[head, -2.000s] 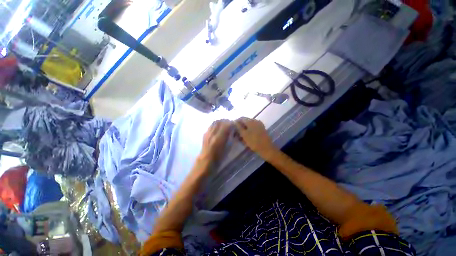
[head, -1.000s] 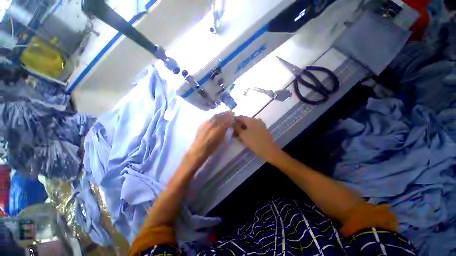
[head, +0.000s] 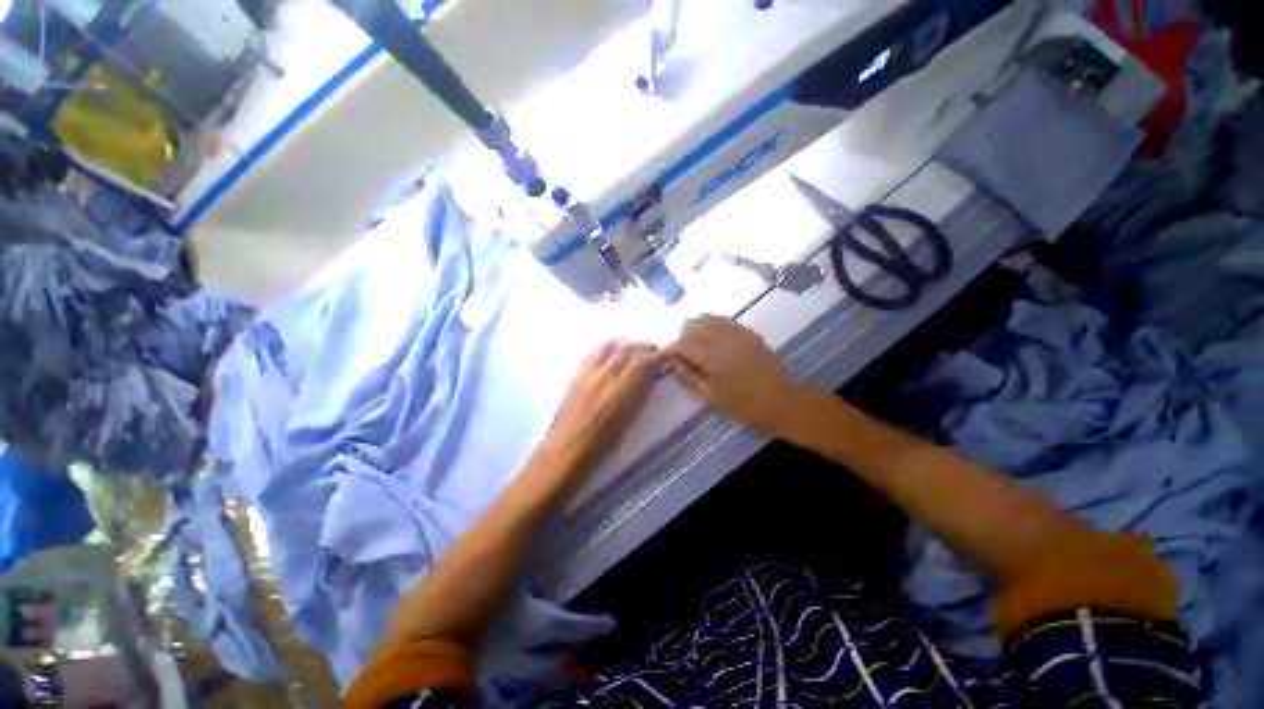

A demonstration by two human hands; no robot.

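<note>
A light blue garment piece [head: 402, 360] lies spread on the white bed, left of the needle. My left hand [head: 613, 388] rests at its front edge, fingers bent, just in front of the presser foot [head: 665, 284]. My right hand [head: 724, 363] is beside it, fingertips close to those of my left hand. Both hands seem to pinch the cloth edge between them; glare and the fingers hide the exact grip. The white sewing machine [head: 735, 153] with blue stripe stands over the work.
Shears [head: 887, 256] lie right of the needle, beyond a small metal guide [head: 797, 277]. A grey-blue patch [head: 1047, 153] lies at the table's right end. A lamp arm [head: 423, 69] reaches over the machine. Garment heaps [head: 1095, 443] lie right of the lap; more cloth [head: 97, 360] hangs at left.
The view has shifted slightly. Both hands stay together near the needle but sit a little further from the presser foot, towards the table's front edge. The cloth is still spread at left.
</note>
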